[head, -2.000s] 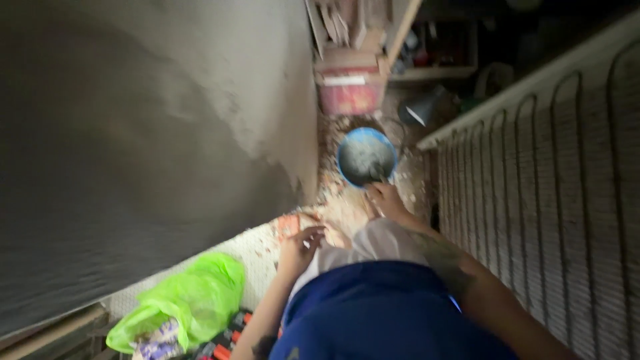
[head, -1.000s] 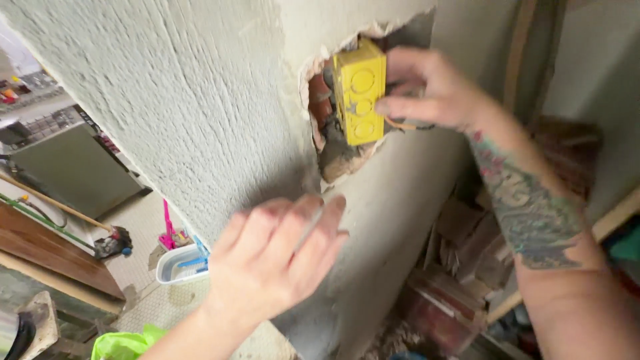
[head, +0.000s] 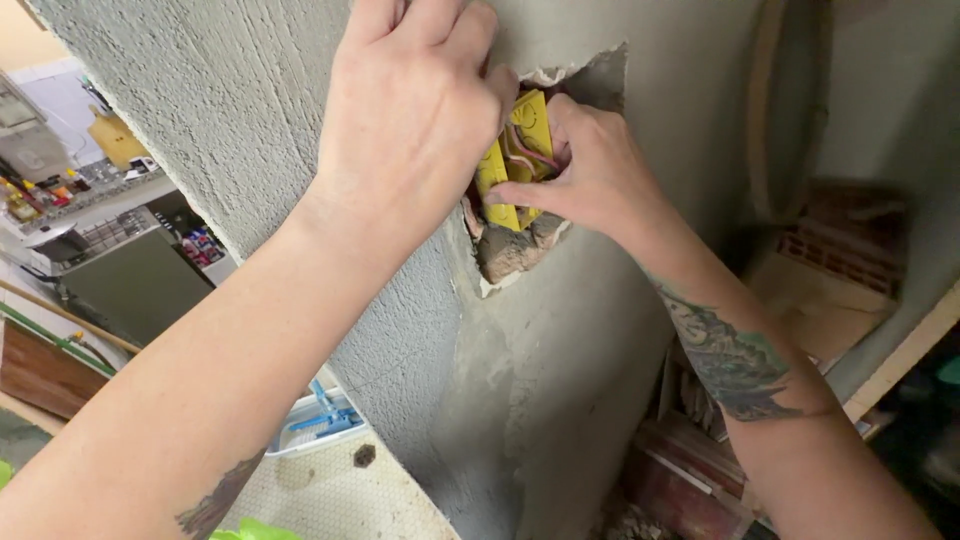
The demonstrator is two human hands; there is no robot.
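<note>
A yellow plastic electrical box [head: 534,124] sits tilted in a rough-edged hole [head: 517,259] broken into the plastered wall [head: 540,360]. Pink and pale wires [head: 525,154] run inside it. My right hand [head: 592,161] grips the box from the right, thumb on its lower front edge and fingers around its far side. My left hand [head: 427,97] is at the upper left of the box with bent fingers; its fingertips are partly hidden, so whether it holds something cannot be told. Broken brick and mortar show below the box.
At the lower left a white plastic tub [head: 319,427] with blue items stands on the tiled floor [head: 337,487], by a dark drain. A kitchen counter [head: 97,199] with bottles lies farther left. Hollow bricks [head: 840,255] and a wooden board [head: 907,352] are at the right.
Two seconds ago my hands were low, the right by a blue-rimmed bucket. One second ago the box showed its outer back; now its wired inside shows. My left hand has moved up to the box.
</note>
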